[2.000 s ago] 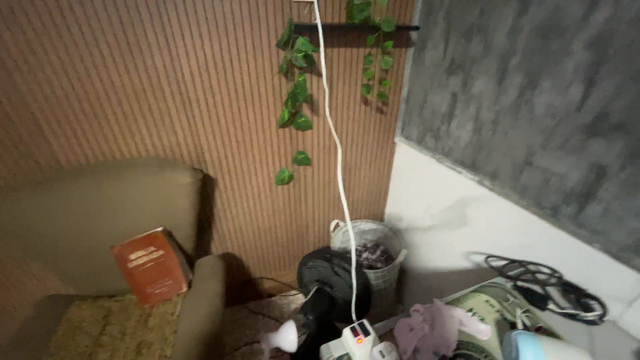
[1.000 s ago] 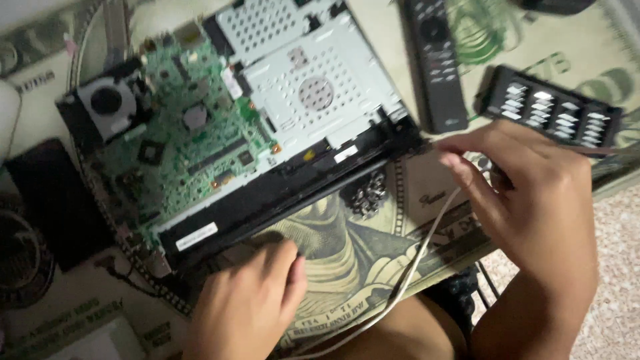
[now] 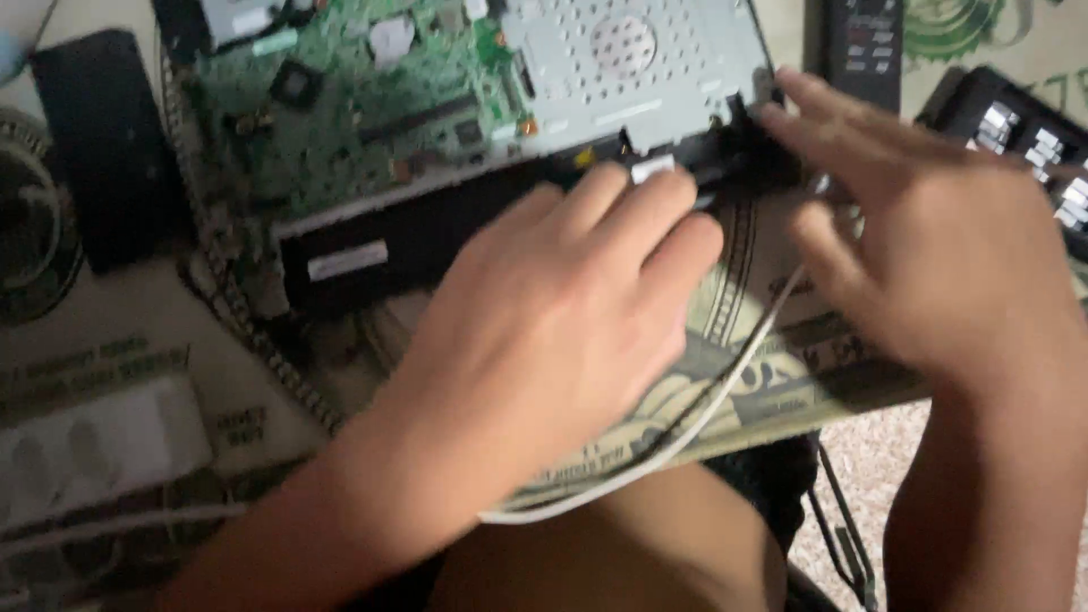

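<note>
An opened laptop base lies across the table, its green circuit board [image 3: 340, 127] at the left and a perforated metal plate [image 3: 629, 51] at the right. Along its near side runs a black strip [image 3: 425, 238] with a white label. My left hand [image 3: 578, 255] rests over that strip, fingers curled; its fingertips are hidden. My right hand [image 3: 918, 212] is at the laptop's right corner, index and middle fingertips touching the black edge, thumb apart below. Something small and shiny, blurred, sits between thumb and fingers, beside the end of a white cable [image 3: 722, 382]; whether it is held is unclear.
A black remote control [image 3: 871, 55] lies beyond my right hand, and a black tray of small metallic pieces [image 3: 1011, 127] is at the right. A dark flat rectangular object [image 3: 110, 153] and a white power strip [image 3: 102, 442] lie left. The table covering [image 3: 765, 416] has a banknote print.
The view has swung down from the wall and armchair to the table. Since one second ago, my left hand has moved right along the laptop's near edge, onto the black strip.
</note>
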